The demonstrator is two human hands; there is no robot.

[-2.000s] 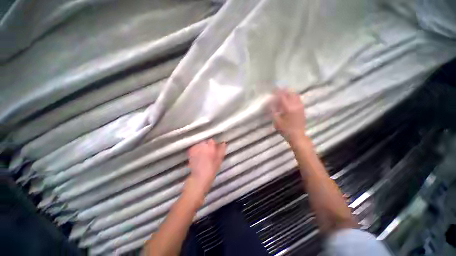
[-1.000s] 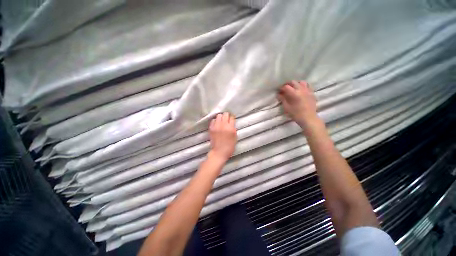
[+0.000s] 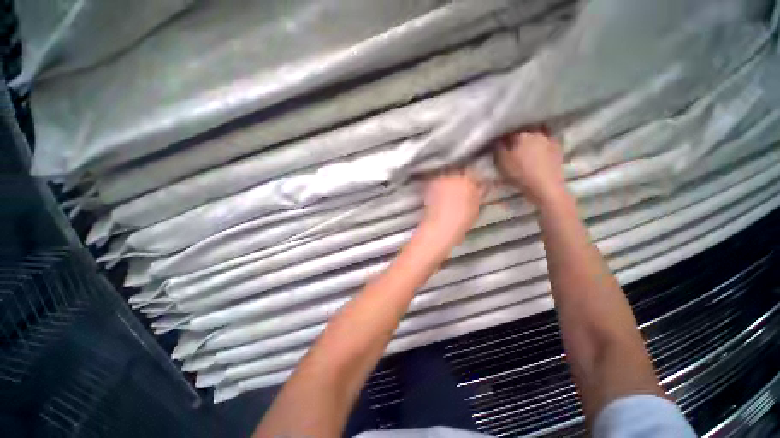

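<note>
The pale grey-beige curtain panel (image 3: 599,77) lies over the rack, loose and wrinkled at the upper right. Set pleats (image 3: 282,295) run in parallel ridges below and to the left, with zigzag pleat ends along the left edge. My left hand (image 3: 453,204) is at the middle of the panel, its fingertips curled on a fold at the edge of the loose cloth. My right hand (image 3: 530,162) is just right of it and slightly higher, its fingers curled into the same loose cloth. The fingertips of both hands are partly hidden by cloth.
Bare shiny metal bars (image 3: 676,342) with dark gaps show at the lower right, beyond the front pleat. A rack edge (image 3: 128,321) runs along the left of the pleat ends. Beyond it is a dark blue-grey area with thin light lines. Dark clothing shows at the bottom.
Both hands have moved right in the view, closer together. The loose cloth's fold has shifted right and flattened, uncovering more of the ridges on the left.
</note>
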